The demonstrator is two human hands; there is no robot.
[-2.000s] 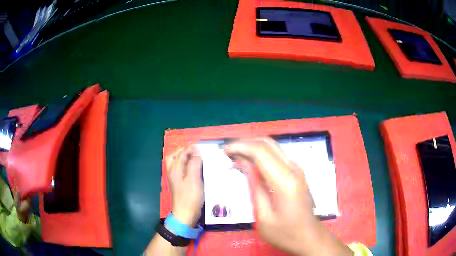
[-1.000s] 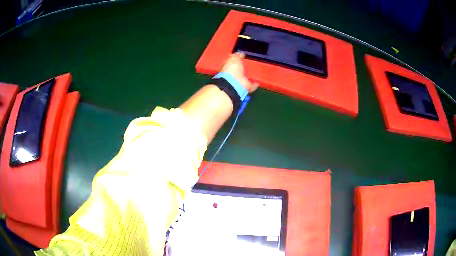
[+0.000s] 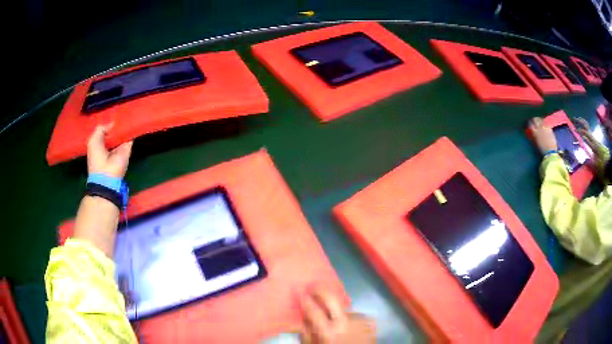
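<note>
My left hand, with a light blue strap and a black wristband, grips the near edge of an orange-red foam pad at the upper left. The pad is tilted, with a shadow under its near edge, and carries a dark tablet. Below it, a lit tablet with a white screen and a dark window lies on another foam pad. My right hand, blurred and cut off by the bottom edge, is at that pad's lower right. Whether it holds the pad is unclear.
A dark glossy tablet lies on a foam pad at right. Another padded tablet is at top centre, with several more towards the upper right. Another person's hands and yellow sleeve are at the right edge. The surface is green.
The view has shifted. My left hand has gone from reaching over a far pad to gripping a pad at the upper left, which is now tilted. My right hand has come into view at the bottom.
</note>
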